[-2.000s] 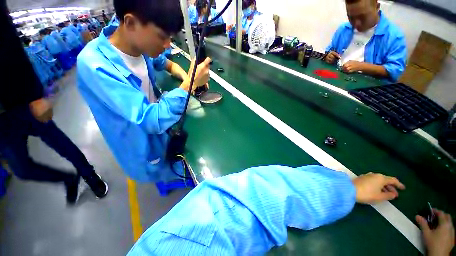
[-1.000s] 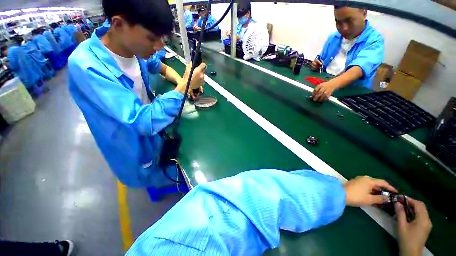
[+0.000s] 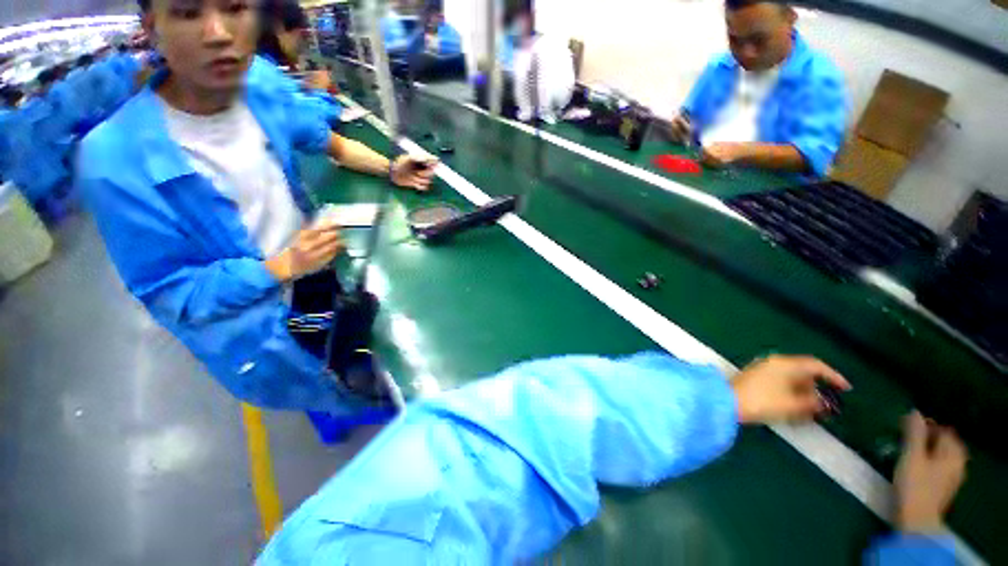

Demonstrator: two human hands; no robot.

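Observation:
My left hand reaches over the white edge strip, with a small dark unit at its fingertips. My right hand is at the lower right, blurred, its fingers raised and bent. A dark spot shows between its fingertips, but what it is cannot be told. The two hands are apart. Another small dark unit lies on the green belt, beyond the strip and left of my hands.
A person in a blue smock stands at left, holding a pale flat item. A dark slim tool lies beside a round dish. A person sits opposite near red material. Black trays lie across the belt.
My hands have moved apart after being together on a dark unit. The neighbour at left has let go of the hanging tool and looks up. The person opposite has drawn an arm back from the belt.

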